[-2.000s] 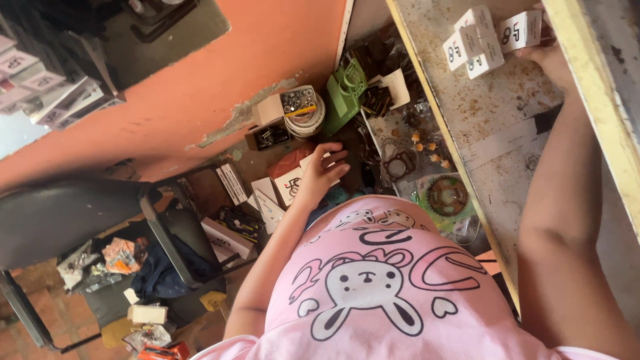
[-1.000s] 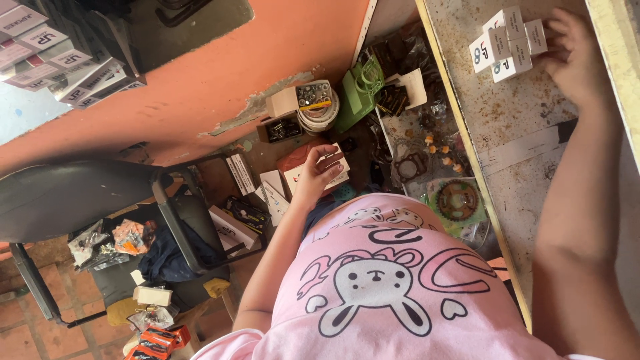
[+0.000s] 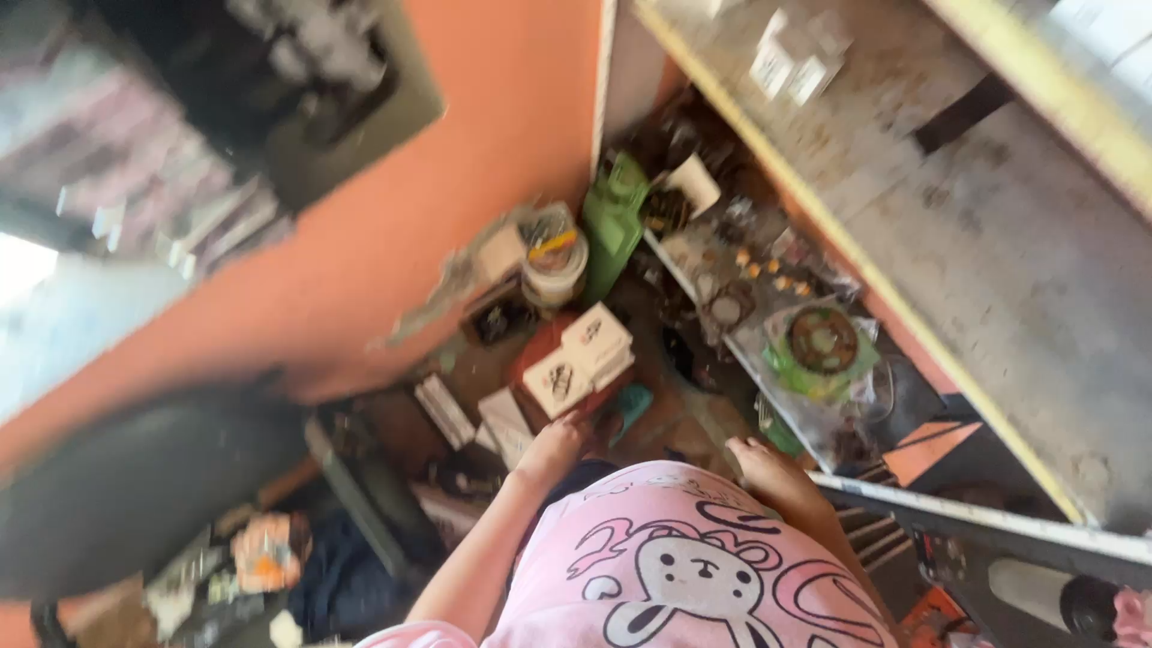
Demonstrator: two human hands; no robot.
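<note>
My left hand (image 3: 553, 450) is low at the centre, its fingertips at the near edge of white printed boxes (image 3: 562, 382) that lie on a red surface (image 3: 524, 353); whether it grips one I cannot tell. Another white printed box (image 3: 598, 337) overlaps them on the right. My right hand (image 3: 758, 457) hangs beside the pink shirt, fingers partly curled, nothing visible in it. Small white boxes (image 3: 792, 67) stand grouped on the worn shelf board (image 3: 900, 189) at the upper right, away from both hands. The picture is blurred.
A black chair (image 3: 135, 486) stands at the left, below the orange wall (image 3: 360, 243). A white tub (image 3: 553, 274) and a green plastic holder (image 3: 616, 220) are by the corner. A lower shelf holds a round part on green wrapping (image 3: 821, 342). A yellow-edged board crosses the upper right.
My right hand has left the small boxes on the shelf and come down beside my body. The boxes stay on the board. The view has shifted noticeably.
</note>
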